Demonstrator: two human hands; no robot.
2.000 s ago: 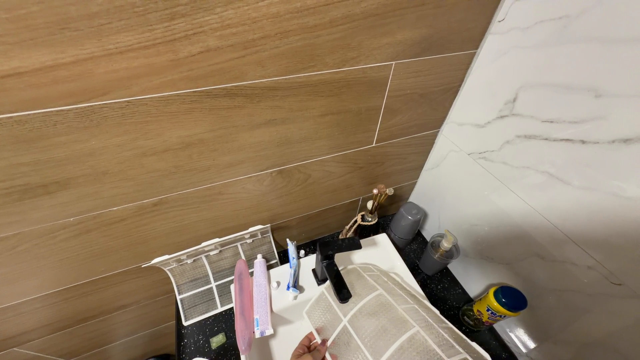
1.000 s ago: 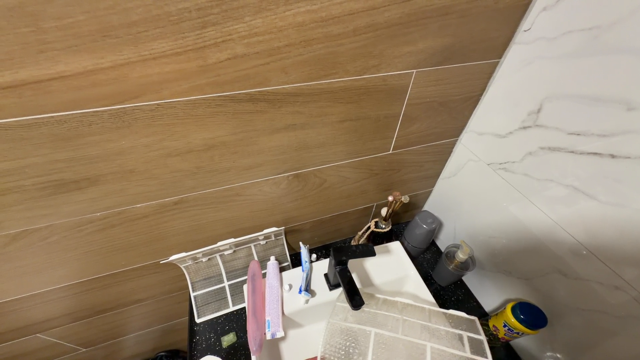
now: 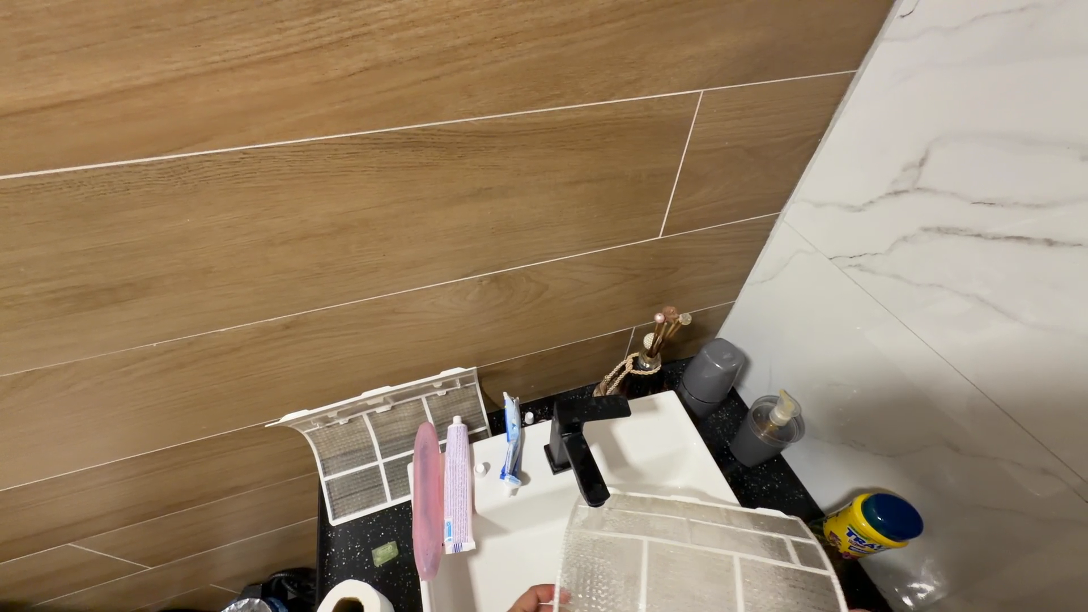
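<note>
At the bottom of the view, my left hand (image 3: 534,597) grips the left edge of a white-framed mesh air filter (image 3: 688,557), its fingers partly behind the frame. The filter is tilted over the white sink (image 3: 501,544), just below the black faucet (image 3: 591,442). Only a sliver of my right hand (image 3: 858,609) shows at the filter's lower right edge; what its fingers do is hidden. A second mesh filter (image 3: 382,442) leans against the wood-look wall tile behind the sink's left side.
A pink case (image 3: 427,501), a toothpaste tube (image 3: 458,484) and a blue-white tube (image 3: 512,442) lie by the sink. Around it stand a toilet roll (image 3: 355,597), a reed diffuser (image 3: 648,365), a gray cup (image 3: 712,378), a soap dispenser (image 3: 767,427) and a yellow container (image 3: 871,525). Green soap (image 3: 385,553) lies left.
The held filter has turned and moved lower, its mesh now spread level under the faucet. The fingers of my left hand, barely visible a second ago, show at its left edge.
</note>
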